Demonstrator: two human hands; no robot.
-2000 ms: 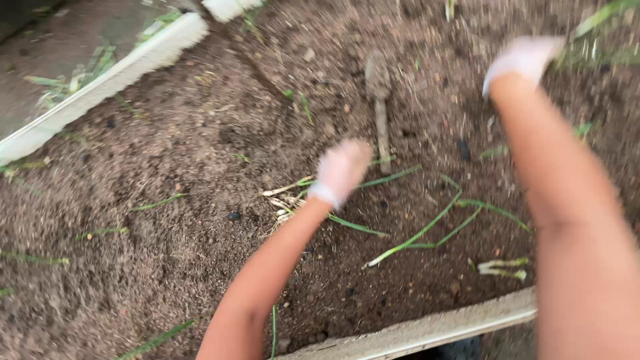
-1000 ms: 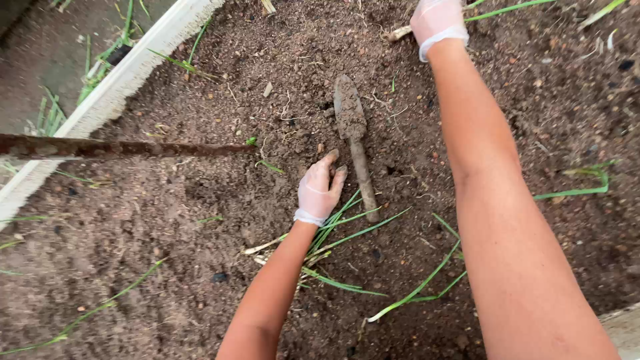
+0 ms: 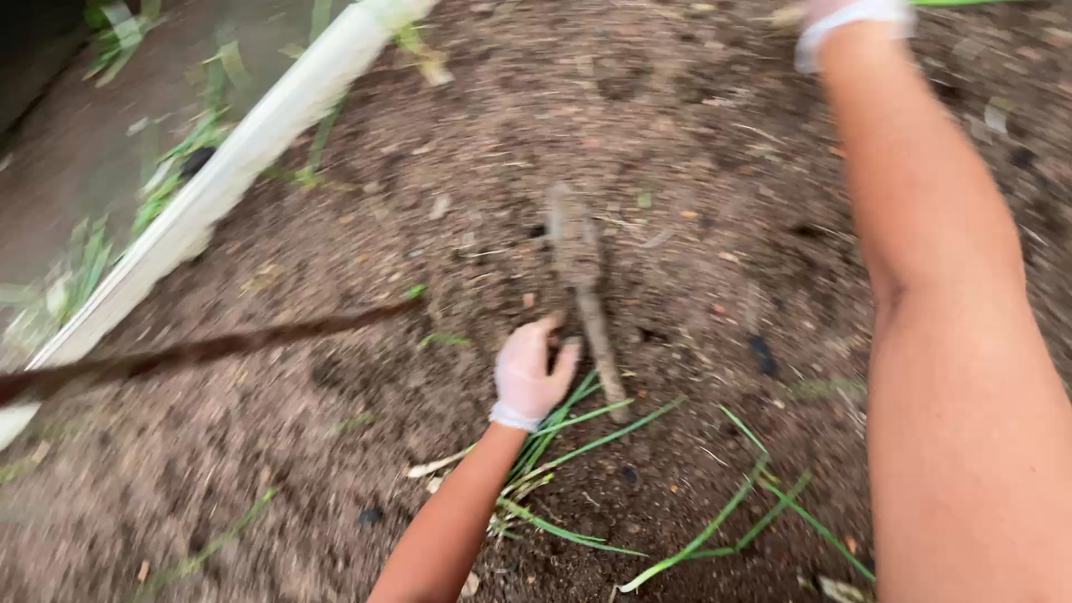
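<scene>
My left hand (image 3: pixel 533 373), in a thin translucent glove, is over the soil with thumb and fingers apart, just left of the handle of a dirt-covered hand trowel (image 3: pixel 579 251). Beneath its wrist lies a small bunch of green onion plants (image 3: pixel 548 444) with pale roots. My right hand (image 3: pixel 850 15), gloved too, is at the top edge and mostly cut off; a green stalk (image 3: pixel 963 2) shows beside it, but its grip is hidden. Another green onion plant (image 3: pixel 699 544) lies on the soil at lower centre.
A pale bed border (image 3: pixel 243 159) runs diagonally at upper left, with cut green leaves (image 3: pixel 84 264) beyond it. A dark, thin rod (image 3: pixel 209 347) reaches in from the left edge over the soil. A small green shoot (image 3: pixel 416 291) stands near its tip.
Since two seconds ago, my left hand has moved off the onion bunch toward the trowel handle. A second ago my right hand was at a pale-based green plant. The view has shifted.
</scene>
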